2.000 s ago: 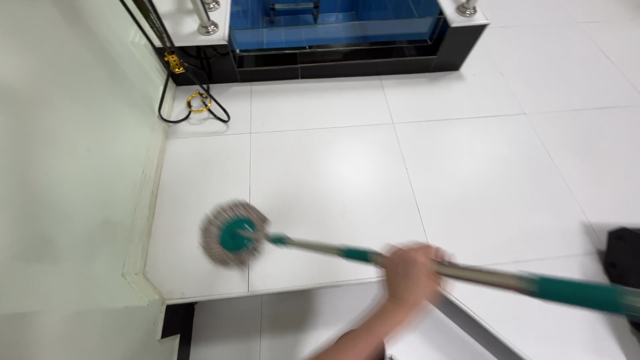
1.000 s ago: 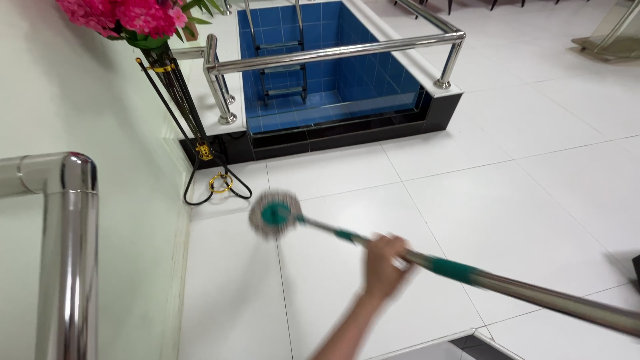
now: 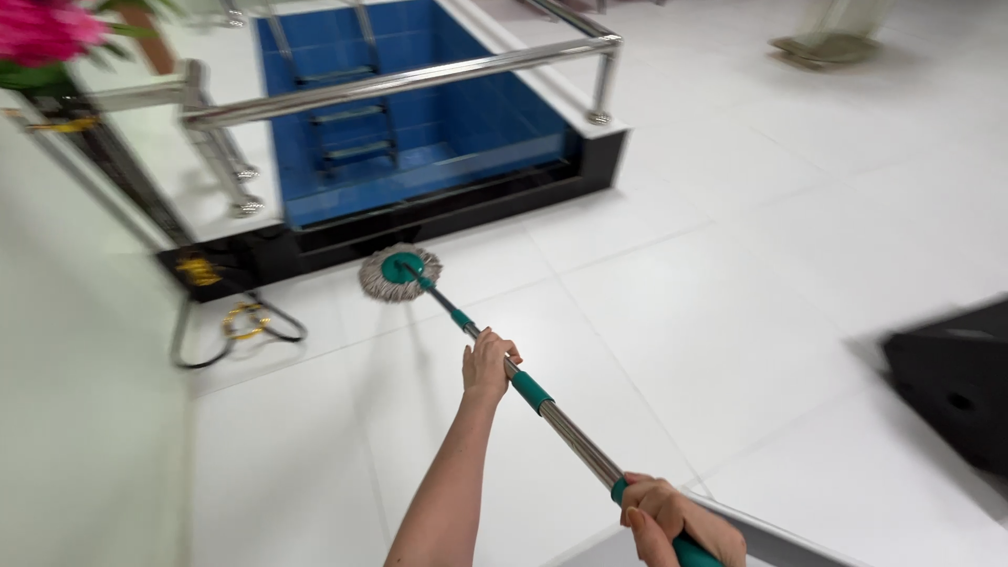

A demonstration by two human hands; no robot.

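Observation:
A spin mop with a round grey string head point(image 3: 400, 272) and a green plate lies against the white tiled floor, close to the black base of a blue-tiled pool. Its metal and green handle point(image 3: 581, 442) slants down to the lower right. My left hand point(image 3: 490, 364) is wrapped around the metal part of the pole, just above a green collar. Lower down, near the bottom edge of the view, my right hand point(image 3: 679, 516) grips the green grip end of the handle.
Steel railing point(image 3: 409, 83) runs around the sunken blue pool point(image 3: 488, 134) with its ladder. A black metal flower stand point(image 3: 201, 362) with pink flowers point(image 3: 47, 31) stands by the left wall. A black object point(image 3: 957, 386) lies at right; a step edge point(image 3: 764, 528) crosses below.
The mop head has moved across the floor to beside the pool's black base. My right hand has come into view on the handle. The view has tilted up since two seconds ago.

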